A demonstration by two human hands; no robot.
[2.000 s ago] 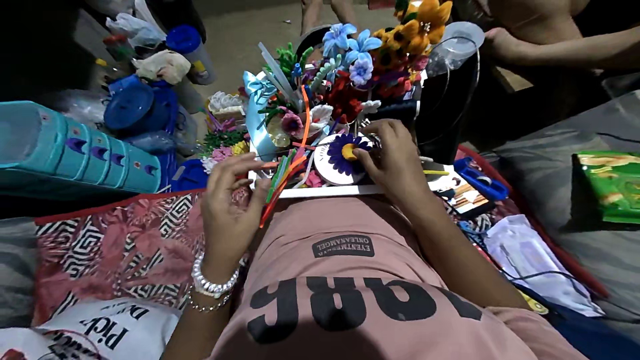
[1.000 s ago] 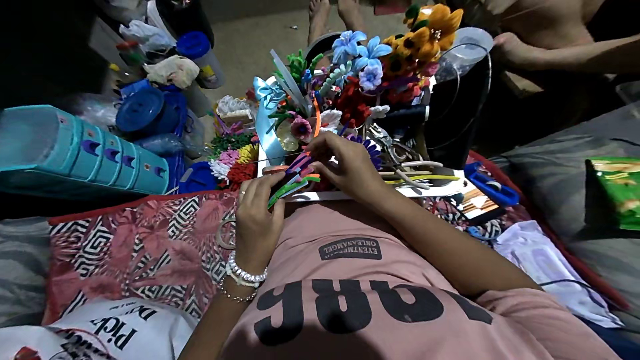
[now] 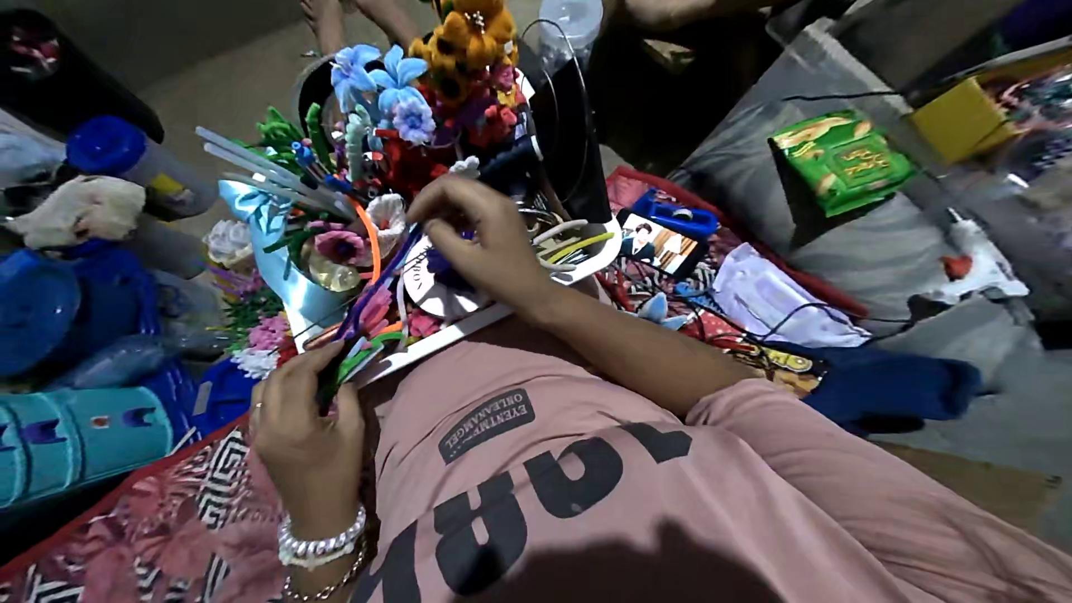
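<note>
My left hand (image 3: pixel 311 419), with beaded bracelets at the wrist, grips a bunch of colored pipe cleaners (image 3: pixel 362 356), green and orange among them, at the near left edge of a white tray (image 3: pixel 435 342). Fingers and thumb of my right hand (image 3: pixel 469 239) pinch the upper part of a purple pipe cleaner (image 3: pixel 385 272) that runs down toward my left hand. Below my right hand lies a white ribbon spool (image 3: pixel 440 289), partly covered. Blue fuzzy flowers (image 3: pixel 398 77), orange flowers (image 3: pixel 469 42) and clear sticks (image 3: pixel 268 172) stand on the tray's far side.
Teal drawers (image 3: pixel 92 435) and blue-lidded containers (image 3: pixel 109 146) stand at left. On the right are a phone (image 3: pixel 662 243), a blue tape dispenser (image 3: pixel 674 213), a green snack packet (image 3: pixel 842 159) and a white glue gun (image 3: pixel 976 260). Another person's feet (image 3: pixel 343 17) show at the top.
My right hand has moved up and away from my left hand, drawing the purple pipe cleaner out between them. The view has turned toward the right.
</note>
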